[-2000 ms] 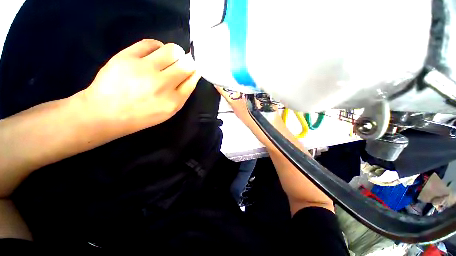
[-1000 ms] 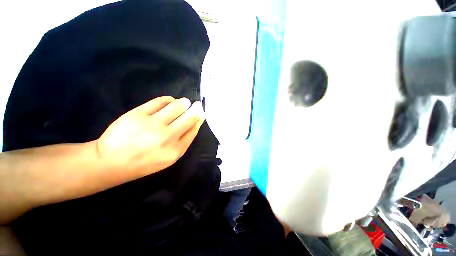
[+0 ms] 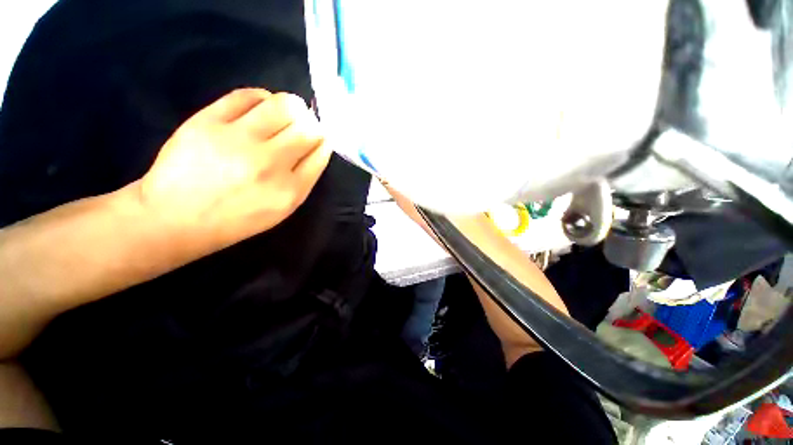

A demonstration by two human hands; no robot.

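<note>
A large black garment (image 3: 148, 96) spreads over the left side and up to the machine, blending with my black clothes. My left hand (image 3: 235, 165) lies on it with curled fingers, gripping the cloth at its edge beside the white machine head (image 3: 513, 96). My right forearm reaches up from the lower right behind the black curved bar. Only a sliver of my right hand (image 3: 402, 198) shows below the head; its fingers and anything in them are hidden. The needle area is hidden too.
The black curved bar (image 3: 522, 304) crosses close to the camera. Yellow and green scissor loops (image 3: 520, 220) lie on the white table (image 3: 409, 252). A metal knob (image 3: 639, 243) hangs under the head. Red and blue items and cloth lie at the lower right.
The view swung towards the machine's side and back, so the bar and right forearm show again. My left hand keeps its hold at the garment's edge.
</note>
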